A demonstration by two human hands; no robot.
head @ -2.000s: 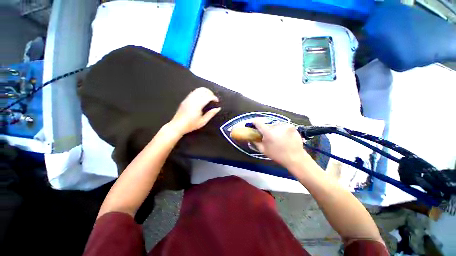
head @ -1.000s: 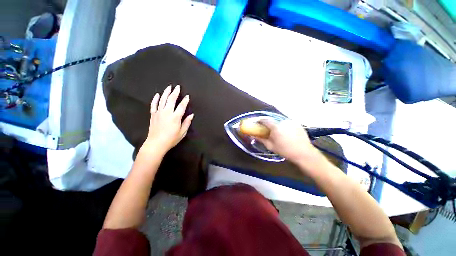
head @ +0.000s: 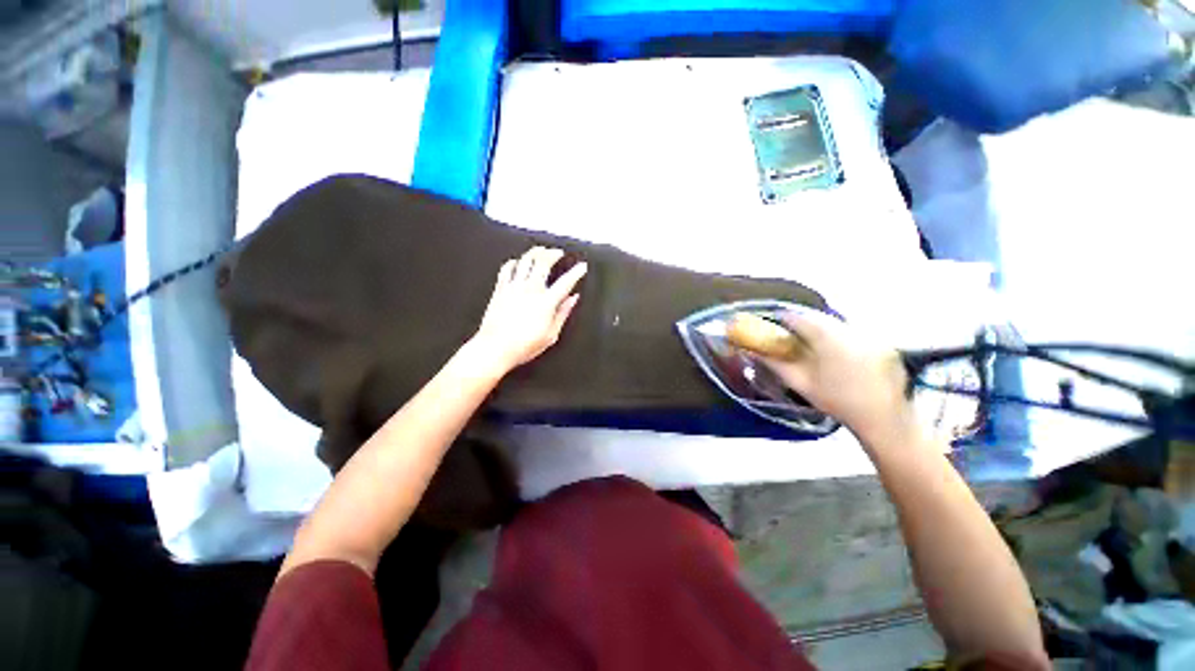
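Observation:
A dark brown garment (head: 393, 282) is pulled over the long navy pressing pad (head: 616, 421), whose blue edge shows along the front. Part of the cloth hangs down at the front left. My right hand (head: 839, 367) holds the tan handle (head: 764, 336) of the steam iron (head: 734, 367), whose pointed sole faces left on the garment near the pad's right end. My left hand (head: 528, 315) lies on the middle of the garment, fingers slightly bent and apart, with nothing seen in it.
The white padded table (head: 616, 144) lies under the pad, with a silver metal plate (head: 793, 142) behind. Black hoses (head: 1048, 357) run right from the iron. A blue frame bar (head: 459, 112) stands behind. A second blue pad (head: 1022, 59) is at upper right. A dark heap (head: 170, 577) is lower left.
The iron in my right hand has moved right along the garment towards the pad's right end. My left hand has moved right to the garment's middle. The view has shifted.

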